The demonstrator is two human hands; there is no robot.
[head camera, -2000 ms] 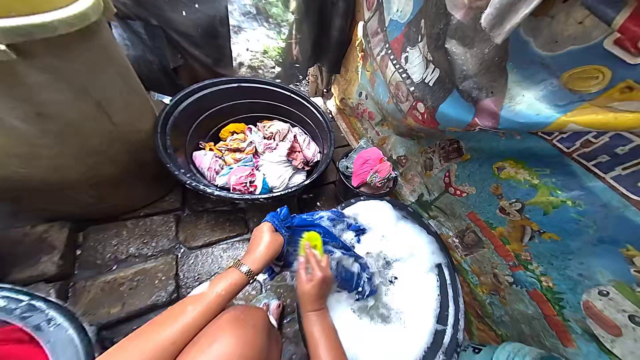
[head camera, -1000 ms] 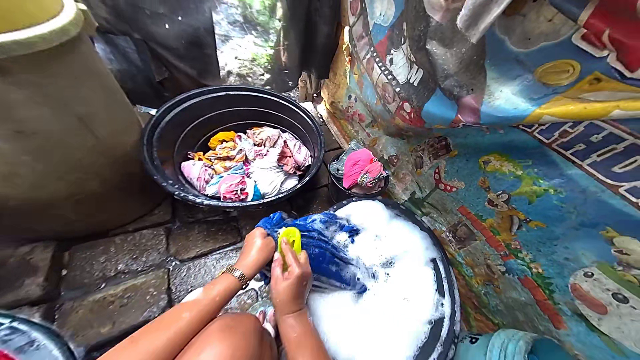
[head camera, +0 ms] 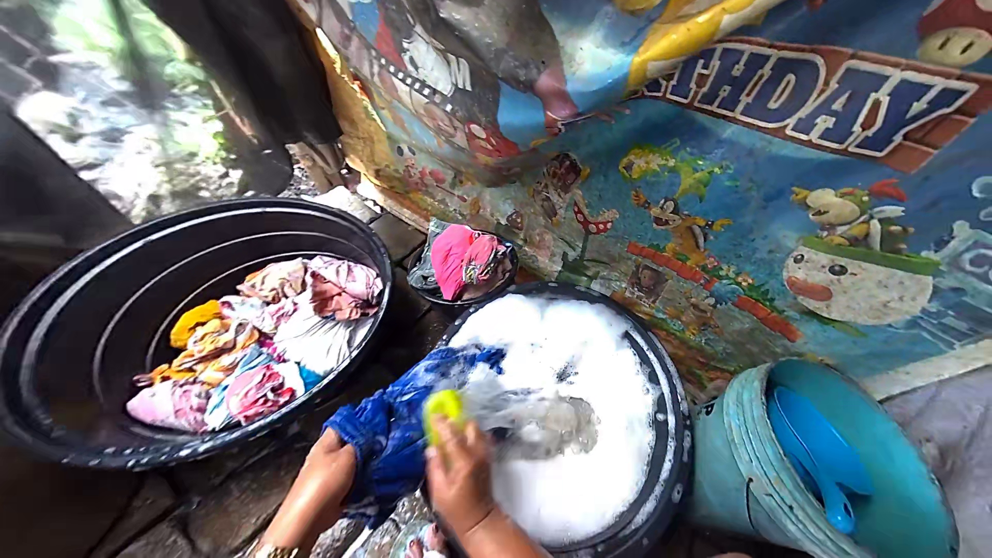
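Note:
My left hand [head camera: 322, 473] grips the edge of a wet blue cloth [head camera: 399, 418] at the lower centre. In my right hand [head camera: 463, 465] is a yellow-green scrubbing brush or soap piece [head camera: 443, 409], held against the right part of the cloth; which of the two it is, I cannot tell. The cloth hangs over the left rim of a black basin [head camera: 673, 434] full of white suds [head camera: 573, 488]. Part of the cloth lies in the foam. Fingers hide some of the yellow-green thing.
A large black tub [head camera: 70, 310] at left holds crumpled wet clothes [head camera: 256, 349]. Behind the basin, a small bowl [head camera: 504, 283] holds pink and grey cloth [head camera: 457, 260]. At right stands a teal bucket [head camera: 736, 457] with a blue dipper [head camera: 821, 442]. A printed tarpaulin [head camera: 744, 209] hangs behind; stone paving [head camera: 232, 504] lies below.
The view has swung right, bringing the teal bucket and dipper into sight. My right hand has moved away from my left, over the cloth towards the suds.

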